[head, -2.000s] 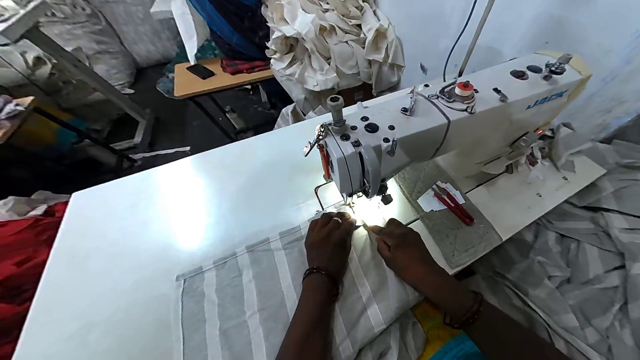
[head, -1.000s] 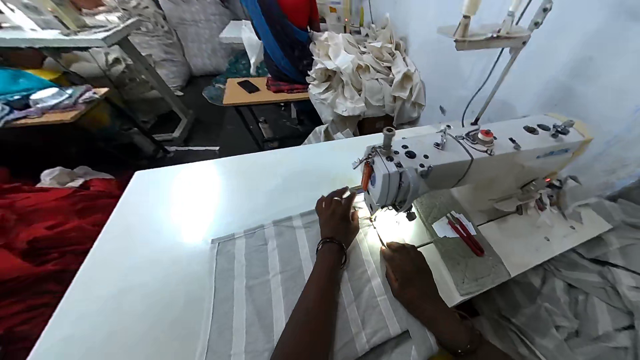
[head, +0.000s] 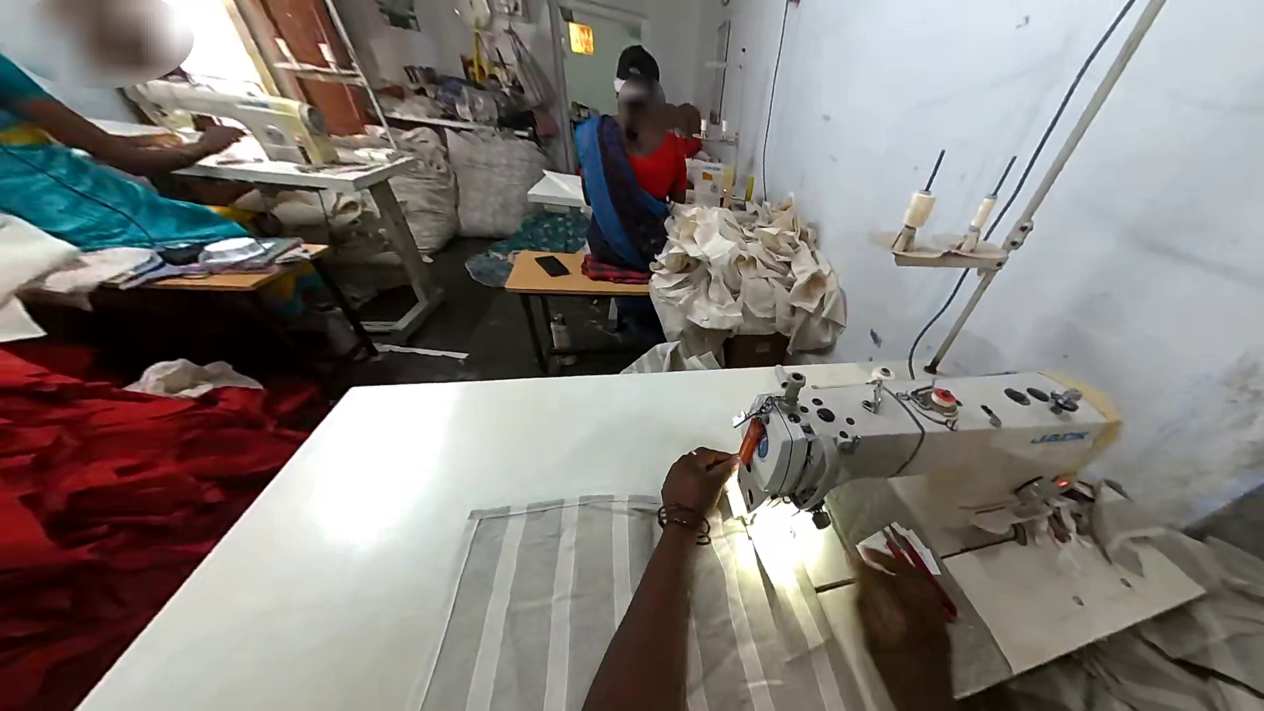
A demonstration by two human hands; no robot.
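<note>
My left hand (head: 699, 481) is raised beside the needle end of a white Jack sewing machine (head: 889, 434), its fingertips together near an orange part (head: 752, 441) on the machine's head; whether they pinch a thread is too small to tell. Under the forearm, a grey and white striped cloth (head: 533, 583) lies flat and runs up to the lit needle area. My right hand (head: 901, 602), blurred, is over the machine bed at red-handled snips (head: 923, 573), which lie on a white paper (head: 889, 541). Its fingers overlap the snips; their grip is unclear.
Red cloth (head: 128, 513) is heaped at the left, and grey striped cloth (head: 1165, 612) at the right. A thread stand (head: 953, 257) rises behind the machine. Two people work farther back, one at another sewing machine (head: 247, 114). A bench (head: 583, 281) holds a phone (head: 551, 265).
My right hand has moved right, from the cloth by the needle to the snips. My left hand has left the cloth for the machine's head. The view has tilted up.
</note>
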